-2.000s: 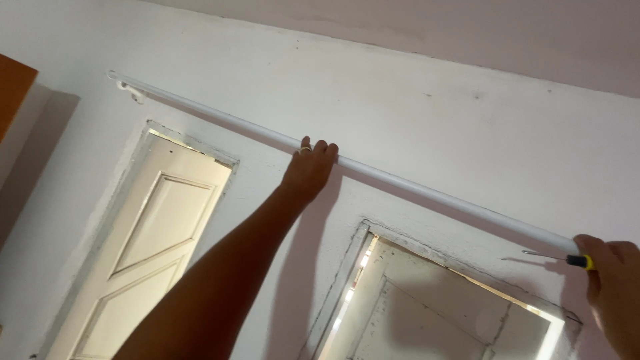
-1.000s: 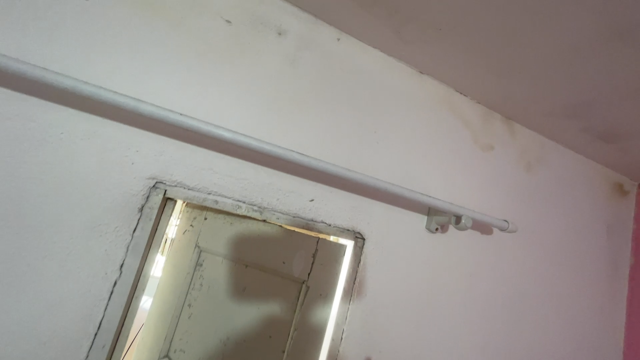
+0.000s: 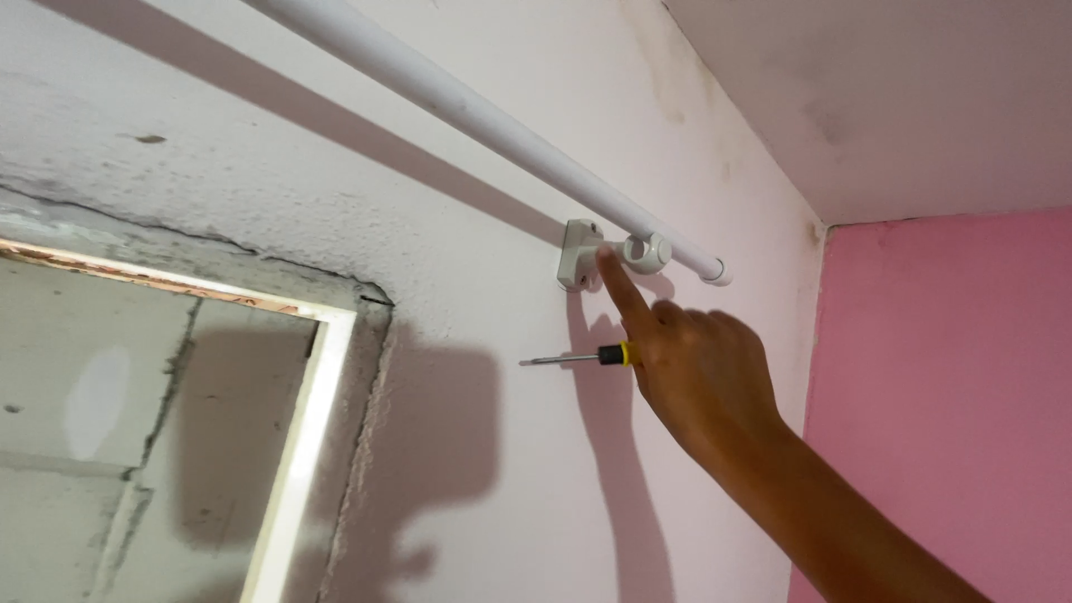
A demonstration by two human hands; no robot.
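A white curtain rod point(image 3: 486, 126) runs down to the right along the wall and rests in a white plastic bracket point(image 3: 579, 255) fixed to the wall, with a screw visible at its top and bottom. The rod's capped end point(image 3: 718, 272) sticks out past the bracket's ring. My right hand point(image 3: 699, 360) is below the bracket, its index finger raised against or just in front of the bracket's arm. Its other fingers are curled around a screwdriver point(image 3: 578, 358) with a black and yellow handle, the shaft pointing left. My left hand is out of view.
A door or window frame point(image 3: 322, 402) with cracked plaster around it stands at the lower left. The ceiling point(image 3: 888, 100) slopes across the upper right, and a pink wall point(image 3: 938, 377) meets the white wall at the right.
My left hand, on the rod two seconds ago, is out of view. My right hand, absent one second ago, is back in view at the bracket with the screwdriver. The view is now closer to the rod's right end.
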